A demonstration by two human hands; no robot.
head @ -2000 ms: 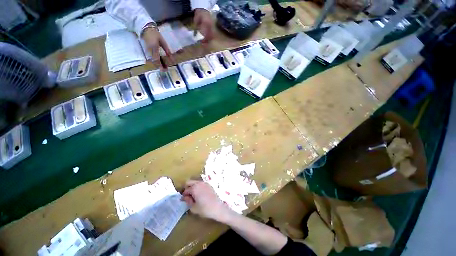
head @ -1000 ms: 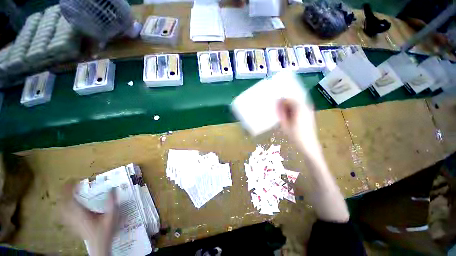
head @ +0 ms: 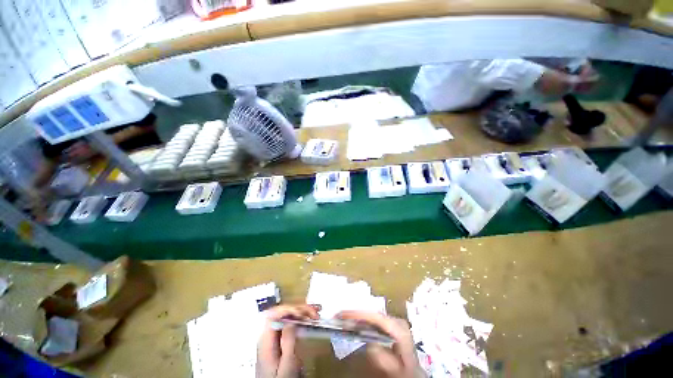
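My left hand point(head: 283, 341) and my right hand point(head: 384, 341) hold a flat carton point(head: 332, 330) between them, seen nearly edge-on and blurred. It is above the lower part of the leaflet pile point(head: 345, 294). The flat carton stack point(head: 230, 332) lies left of my left hand, with a black band at its upper right corner. A messy pile of small cards point(head: 446, 325) with red marks lies right of my right hand.
Trays holding devices point(head: 333, 187) stand in a row on the green belt point(head: 236, 232). Open cartons point(head: 476, 199) stand on its right side. A brown cardboard box point(head: 122, 299) is at the left bench end. A fan point(head: 262, 131) and a person's arm point(head: 561, 80) are beyond.
The carton that my right hand swung over the belt now stands there with its flap raised. My hands have come together in front of me on another flat carton. The view has tilted up and turned left.
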